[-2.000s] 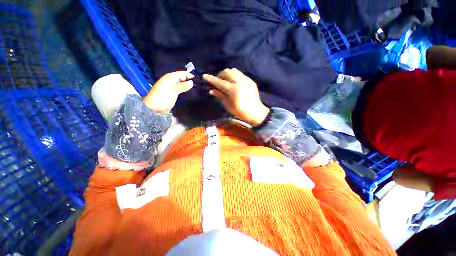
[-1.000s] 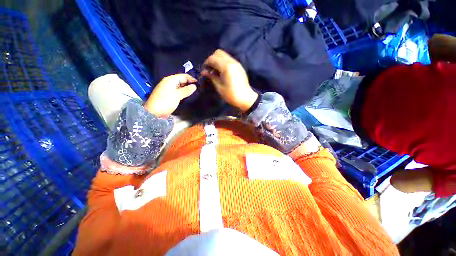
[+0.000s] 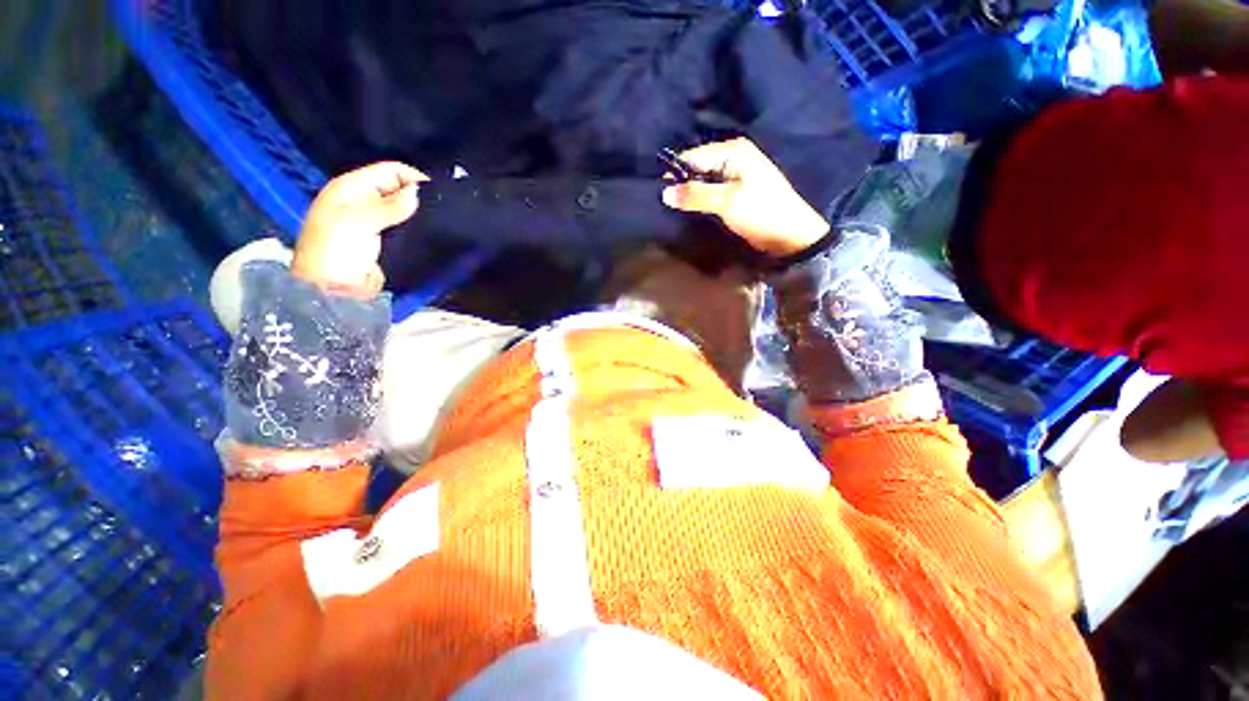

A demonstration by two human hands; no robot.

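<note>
A dark navy garment [image 3: 548, 247] lies over my lap, with a straight upper edge stretched between my hands. My left hand [image 3: 359, 219] pinches this edge at its left end. A tiny white label [image 3: 459, 173] shows just right of my left fingertips. My right hand [image 3: 747, 199] pinches the other end of the edge. A small dark narrow tool, like thread snips [image 3: 675, 166], shows at my right fingers. A faint round mark, perhaps a button [image 3: 588, 199], shows on the stretched band.
More dark cloth [image 3: 548, 69] is heaped beyond my hands. Blue grid crates [image 3: 96, 336] stand at the left, and another blue crate [image 3: 1020, 411] is at the right. A person's red sleeve [image 3: 1123, 226] is close at right, beside crumpled clear plastic bags [image 3: 911, 206].
My hands have moved from close together to wide apart, left hand leftward and right hand rightward. The garment edge is now stretched between them, and the label shows smaller.
</note>
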